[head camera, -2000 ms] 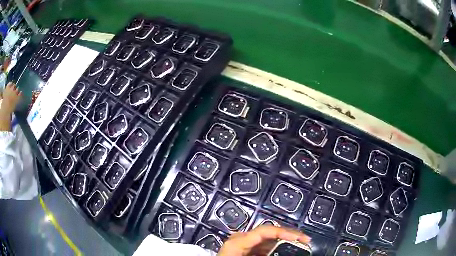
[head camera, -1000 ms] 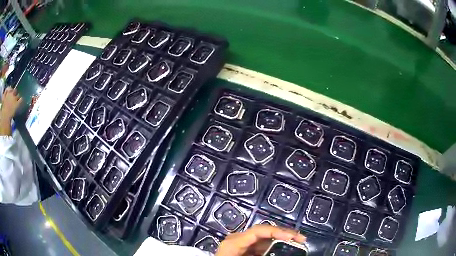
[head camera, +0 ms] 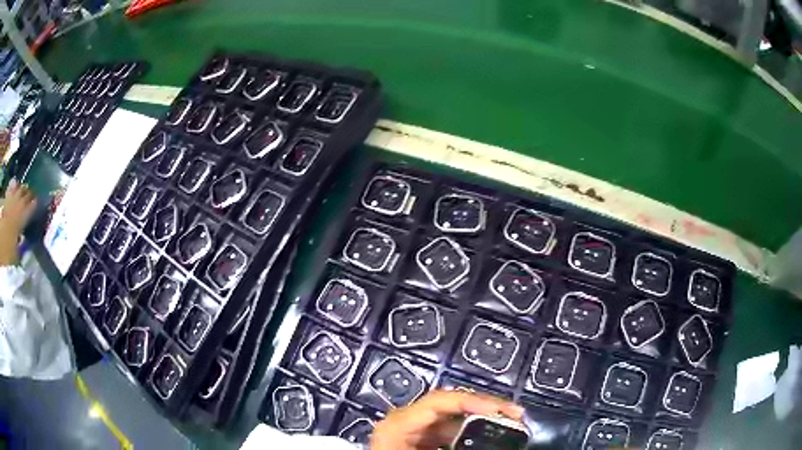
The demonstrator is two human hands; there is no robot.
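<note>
A smartwatch housing (head camera: pixel 489 434), black with a bright rim, is held by my left hand (head camera: pixel 422 422) at the bottom edge of the view, where both are cut off. The hand is over the lower part of a glossy black parts tray (head camera: pixel 470 303) with rounded-square housings in its pockets. A pocket just right of the hand shows no silver rim. My right hand is not in view.
Stacked filled trays (head camera: pixel 255 171) lie at an angle on the left. Beyond them are a white sheet (head camera: pixel 104 185) and another filled tray (head camera: pixel 92 110). Another person's hand (head camera: pixel 16 215) is at the far left. White wipes (head camera: pixel 756 381) lie at right. A cream-edged green surface (head camera: pixel 528 97) runs behind.
The view has shifted slightly, and an orange-red object now shows at the top left. My left hand still holds the housing over the tray.
</note>
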